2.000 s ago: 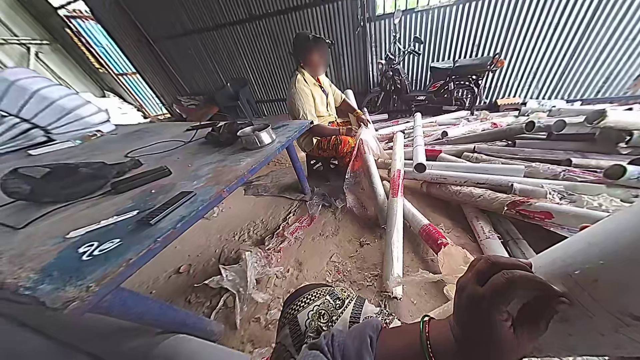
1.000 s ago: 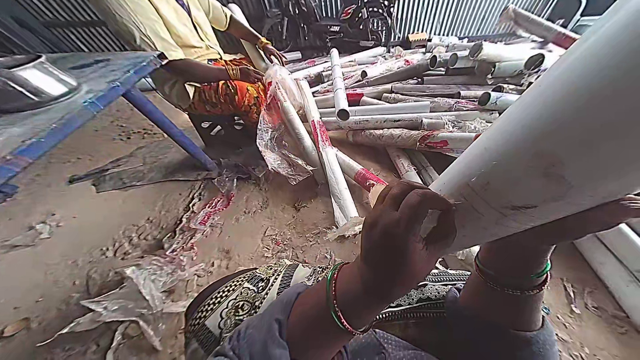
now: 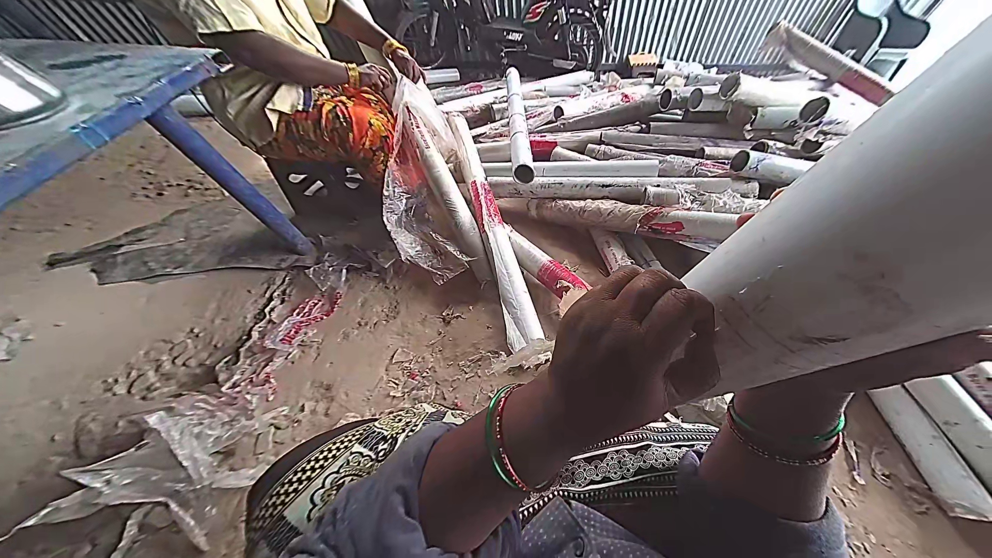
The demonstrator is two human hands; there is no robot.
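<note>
A large white plastic pipe (image 3: 860, 248) slants up across the right side of the view, scuffed near its lower part. My left hand (image 3: 643, 341) is at its left lower side, fingers curled against the edge. Beneath the pipe lies my right hand (image 3: 876, 368), bearing it from below, its fingers partly cut off by the frame's right edge. Green and red bangles circle both wrists. Past my left hand, a white wrapped pipe with a red band (image 3: 508, 271) rests on the ground.
A person (image 3: 294, 77) sits ahead at the left, holding clear plastic wrap (image 3: 418, 194) around a pipe. Many pipes (image 3: 620, 186) are piled behind, near a motorcycle (image 3: 535, 35). A blue-edged table (image 3: 101, 128) stands left. Torn plastic (image 3: 178, 442) lies on the dirt floor.
The view has swung right and downward. My right hand, unseen two seconds ago, appeared under the white pipe one second ago and is still there.
</note>
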